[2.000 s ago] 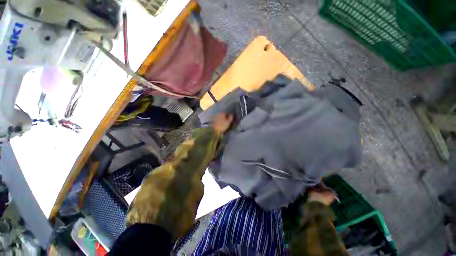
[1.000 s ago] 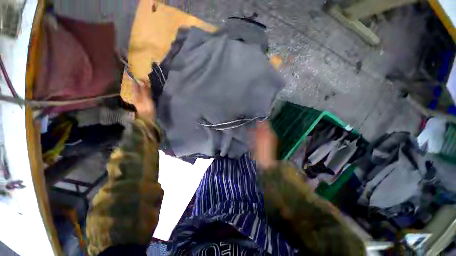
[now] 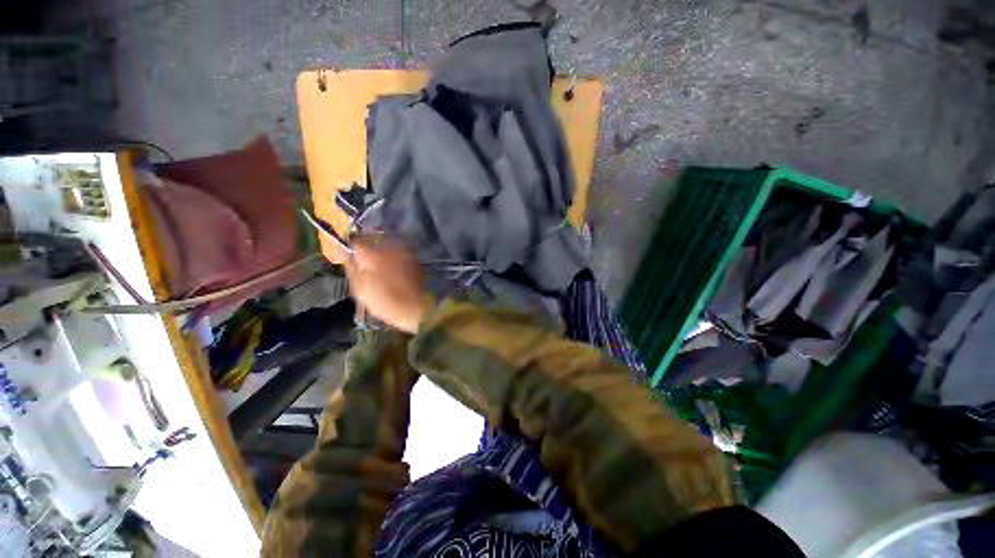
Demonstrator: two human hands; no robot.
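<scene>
A heap of dark grey cloth pieces (image 3: 480,174) lies on the tan wooden stool top (image 3: 327,120) and reaches down to my lap. Narrow pale-edged strips or cord ends show at its left edge and across its near part. My right hand (image 3: 387,281) is at the heap's near left corner, with its forearm across my left one. A thin pale strip (image 3: 325,231) sticks out by its fingertips; whether the fingers hold it is unclear. My left sleeve comes up from below, but my left hand is hidden behind the right hand and sleeve.
A green crate (image 3: 709,283) of grey pieces stands on the floor at the right, with more grey cloth (image 3: 966,327) beyond it. A wood-edged white machine table (image 3: 202,403) with a sewing machine (image 3: 66,403) is at the left. Reddish cloth (image 3: 218,229) hangs by its edge.
My right hand has moved left from the heap's near right side, and its forearm now crosses the left one. The heap's top has folded into ridges. The view has turned.
</scene>
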